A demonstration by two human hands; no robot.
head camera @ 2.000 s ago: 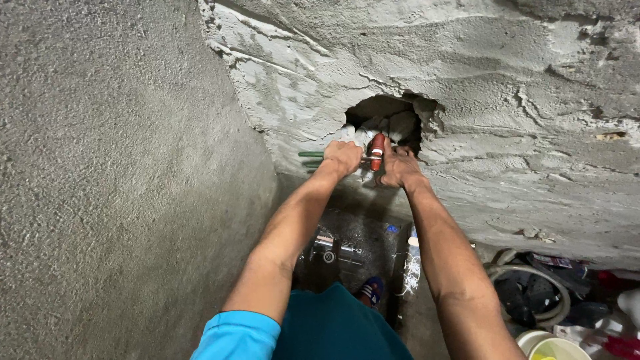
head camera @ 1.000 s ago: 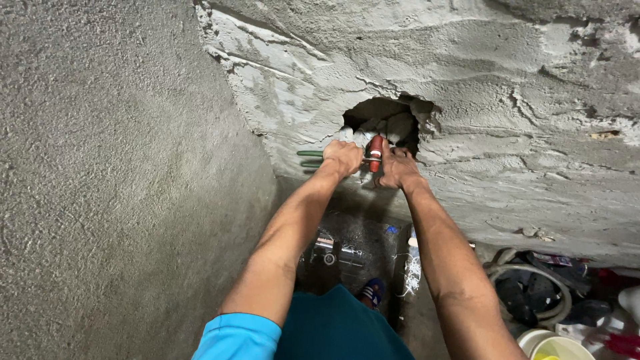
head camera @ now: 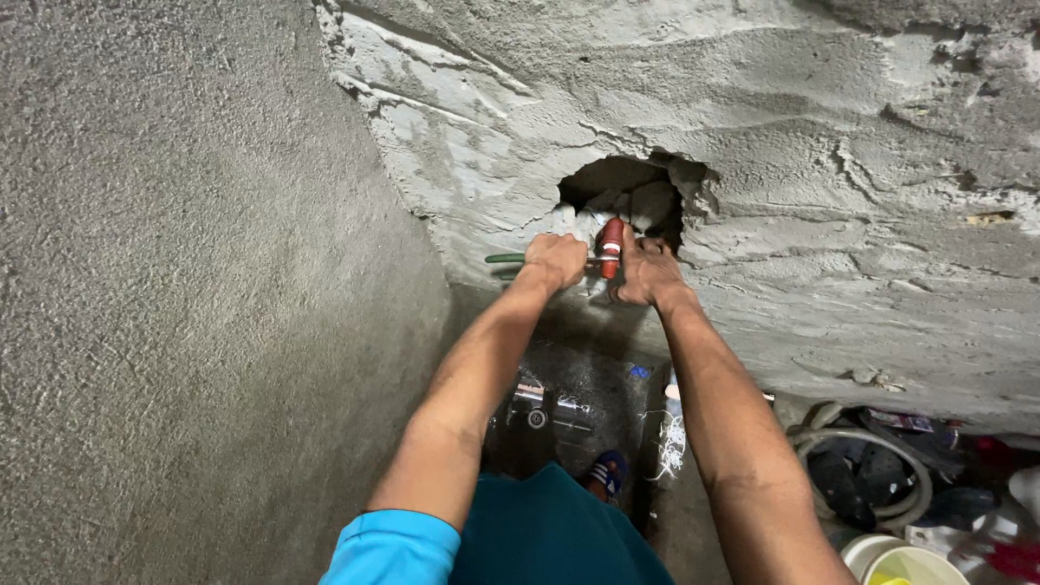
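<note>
My left hand (head camera: 557, 260) is closed around green-handled pliers (head camera: 505, 258), whose handles stick out to its left. Their metal end meets a red cylindrical fitting (head camera: 611, 248) with a white band, just right of the fist. Beside the fitting, my right hand (head camera: 648, 272) has its fingers bent and its thumb side close against the red part; whether it grips it cannot be told. Both hands are at the lower edge of a rough hole (head camera: 621, 175) in the plastered wall. White pipe-like parts (head camera: 564, 216) show at the hole's lower left, partly hidden by the hands.
A rough wall (head camera: 203, 244) rises close on the left. Below lies a wet dark floor (head camera: 569, 357) with a round drain (head camera: 537, 418) and a sandalled foot (head camera: 605, 473). At the lower right are a coiled hose (head camera: 922, 487), white buckets (head camera: 910, 565) and assorted items.
</note>
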